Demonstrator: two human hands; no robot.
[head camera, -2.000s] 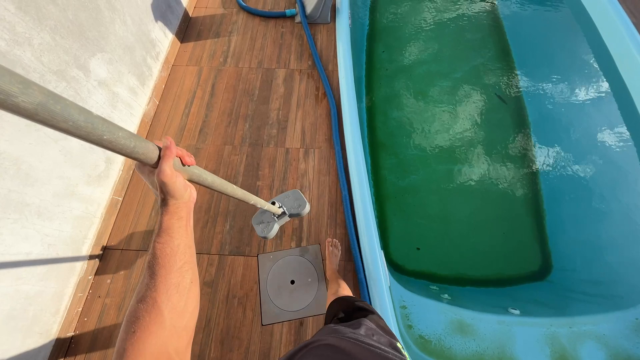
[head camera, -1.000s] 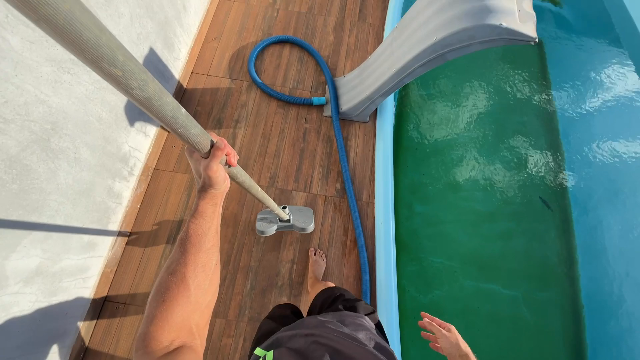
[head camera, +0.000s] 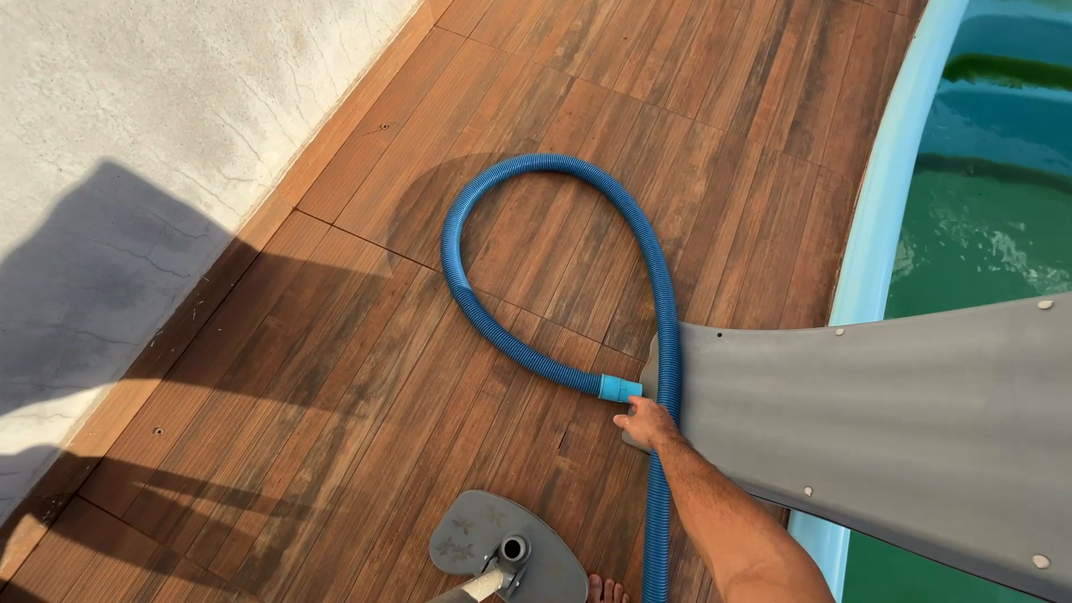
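My right hand reaches down at the light-blue cuff on the end of a blue corrugated pool hose; the fingertips are at the cuff, and whether they grip it is unclear. The hose makes a loop on the deck and passes beside the hand. A grey pool vacuum head rests at the bottom of the view, with an upright open hose port and the end of its pole joined to it. My left hand is out of view.
The grey plastic slide spans from the deck over the pool rim. Green water fills the pool. A rough pale wall runs along the left of the wood-look tiled deck. Bare toes show beside the vacuum head.
The right hand, open over the pool side a second ago, is now at the hose cuff. The left hand, which held the pole in both earlier frames, has left the view. The view has shifted.
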